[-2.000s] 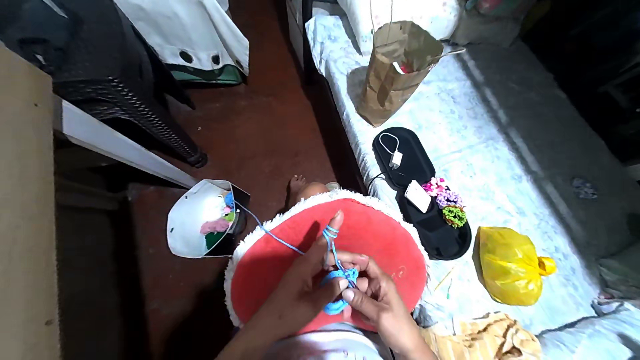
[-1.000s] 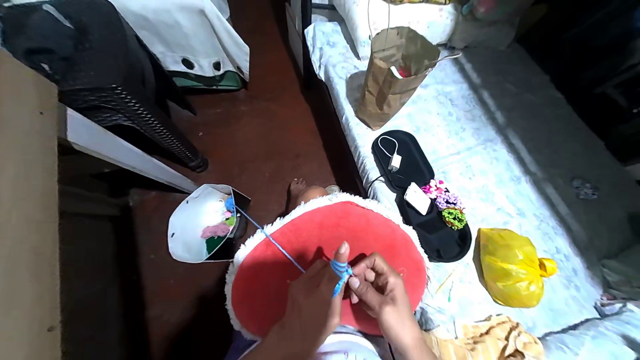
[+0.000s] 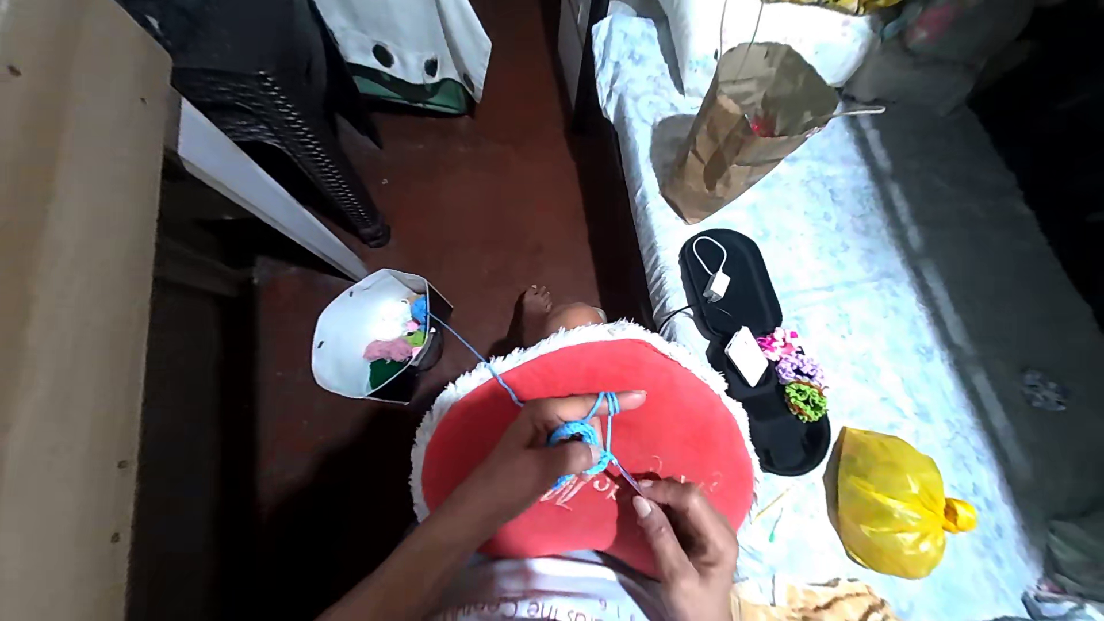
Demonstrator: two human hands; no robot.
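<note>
Blue yarn loops around the extended index finger of my left hand [image 3: 561, 440], which pinches a small ring of blue crochet work [image 3: 576, 431]. My right hand [image 3: 690, 539] holds a thin crochet hook [image 3: 628, 477] between thumb and fingers, its tip at the edge of the blue work. Both hands are above a red round cushion with a white fluffy rim [image 3: 681, 379] on my lap. A strand of blue yarn [image 3: 470, 348] runs from my left hand to a white container [image 3: 345, 336] at the left, which holds yarn in several colours.
On the bed at the right are a brown paper bag [image 3: 733, 147], an open black case [image 3: 733, 259] with a white cable and small white device [image 3: 747, 355], crocheted flowers [image 3: 800, 369] and a knotted yellow plastic bag [image 3: 893, 500]. A black plastic chair [image 3: 302, 129] stands upper left.
My right hand has moved away from my left, down and to the right, and the hook now shows between them. My left index finger now points to the right.
</note>
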